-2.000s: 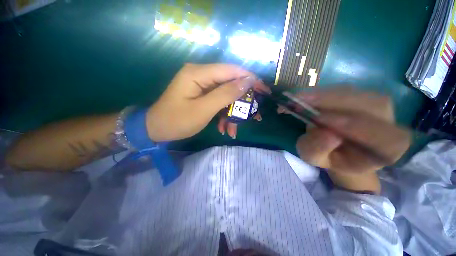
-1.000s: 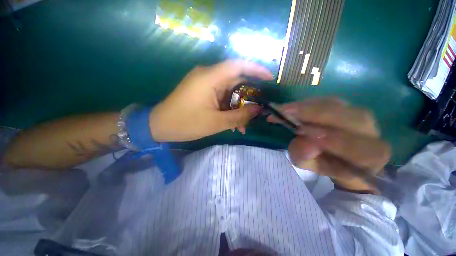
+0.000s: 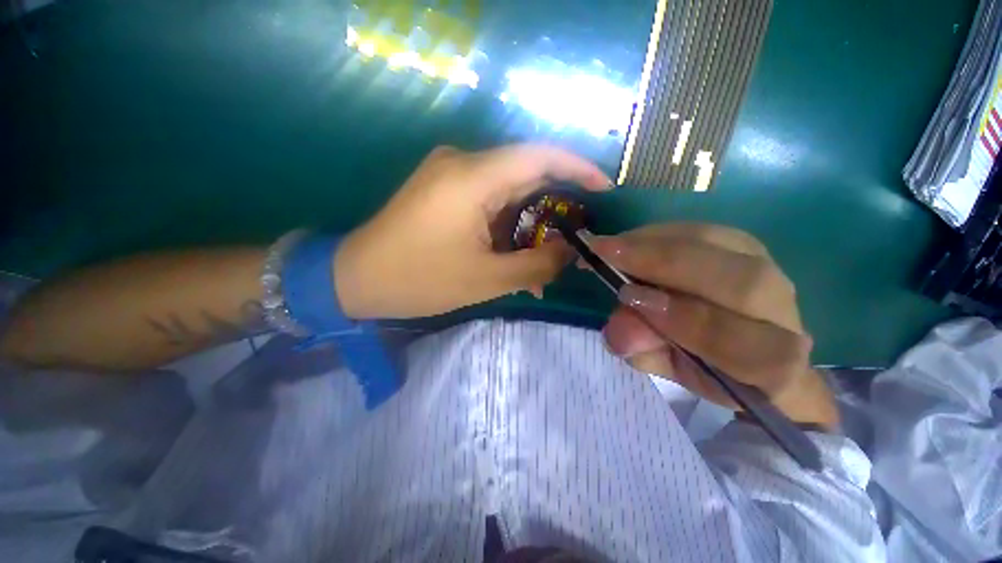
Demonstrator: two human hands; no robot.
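Note:
My left hand point(image 3: 440, 242) holds a small round watch housing point(image 3: 542, 220) between thumb and fingers, its open side with shiny gold and silver parts facing up. My right hand point(image 3: 714, 308) grips long slim tweezers point(image 3: 703, 368). Their dark tip is at the right side of the housing's inside; whether it holds a small piece I cannot tell. The striped adhesive sheet point(image 3: 703, 88) lies on the green mat above my hands, with pale gaps near its lower end.
A transparent yellow sheet point(image 3: 423, 33) lies at the top, partly lost in glare. A stack of white bags or papers point(image 3: 956, 143) stands at the right edge, above a black tray point(image 3: 967, 258). A blue strap point(image 3: 313, 286) with a loose tail is around my left wrist.
The housing has turned from showing a white labelled block to showing its gold and silver inside. My right hand has moved left, bringing the tweezers' tip to the housing.

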